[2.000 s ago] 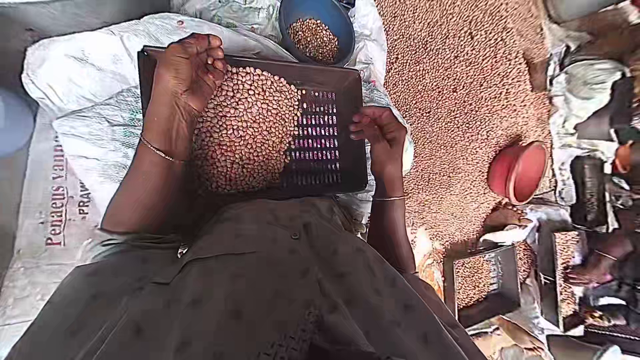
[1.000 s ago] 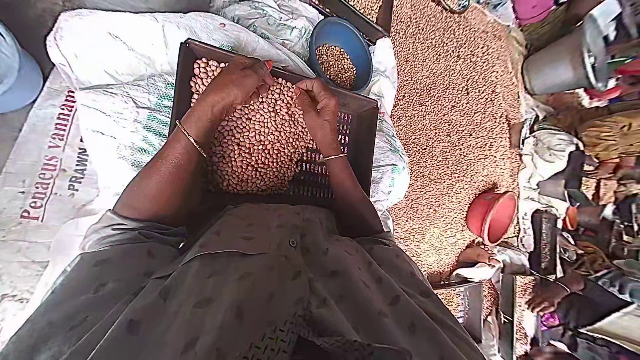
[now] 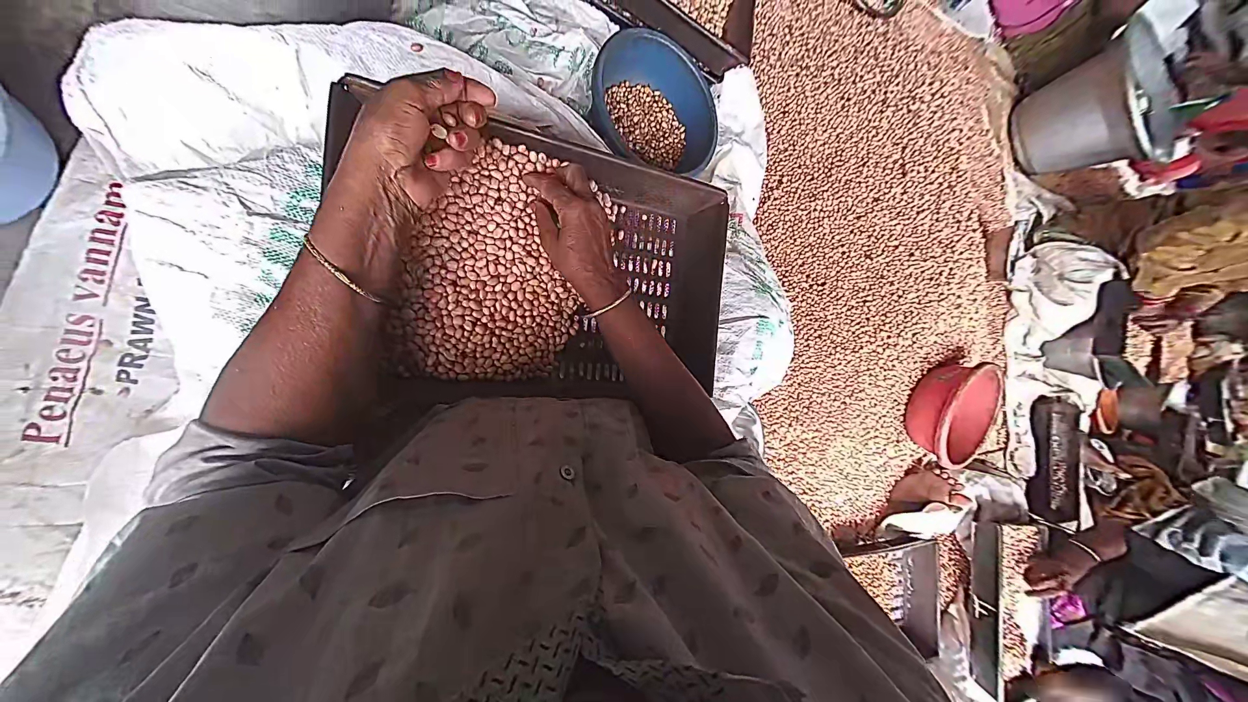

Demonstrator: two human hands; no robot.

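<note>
A black slotted plastic tray (image 3: 697,283) lies in front of my body, its left and middle part covered by a heap of shelled peanuts (image 3: 487,302). Over the tray's upper left corner, my left hand (image 3: 429,132) is curled palm up around a few peanuts. My right hand (image 3: 575,224) rests on the heap's upper right side, fingers bent down into the peanuts; whether it pinches any is hidden. Past the tray's far edge stands a blue bowl (image 3: 707,117) partly filled with peanuts (image 3: 645,125).
White woven sacks (image 3: 195,97) lie under and around the tray. A wide spread of peanuts (image 3: 877,195) covers the floor at right, with a red tub (image 3: 955,414) on it. A grey bucket (image 3: 1082,122) and a co-worker's hand (image 3: 1077,558) beside another tray (image 3: 987,604) are farther right.
My right hand went from the tray's right rim onto the heap near my left hand, and is now a little apart from it. My left hand has turned up, with peanuts showing in its fingers.
</note>
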